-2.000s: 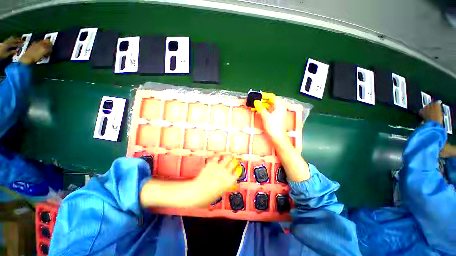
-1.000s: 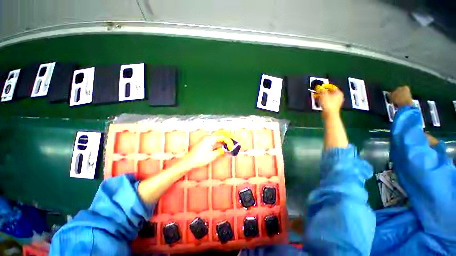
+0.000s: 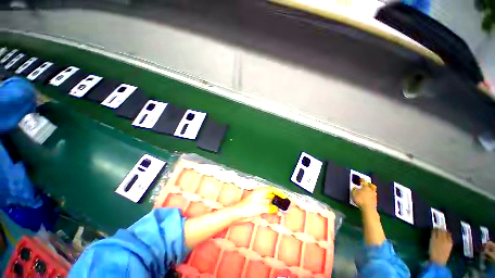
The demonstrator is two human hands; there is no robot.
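My left hand (image 3: 255, 205), with yellow finger cots, holds a black smartwatch body (image 3: 280, 202) over the red blister tray (image 3: 306, 247). The tray pockets in view are bare. My right hand (image 3: 366, 194) reaches over the conveyor, its yellow-covered fingertips at the upper cutout of a white box insert (image 3: 354, 202). A dark square shows at that cutout; I cannot tell if the fingers grip it. A white insert (image 3: 306, 172) and a black box part (image 3: 337, 181) lie just left of it.
More white inserts and black box parts (image 3: 212, 136) line the green belt. A lone white box (image 3: 140, 177) lies left of the tray. Red trays with black watches (image 3: 30, 261) are at lower left. Another worker's hand (image 3: 440, 245) is at right, and a blue sleeve at left. A pale rail runs beyond.
The view has turned and shifted, so the tray appears tilted and its filled near rows have left the picture. My left hand still holds a watch body; my right hand remains at a box insert.
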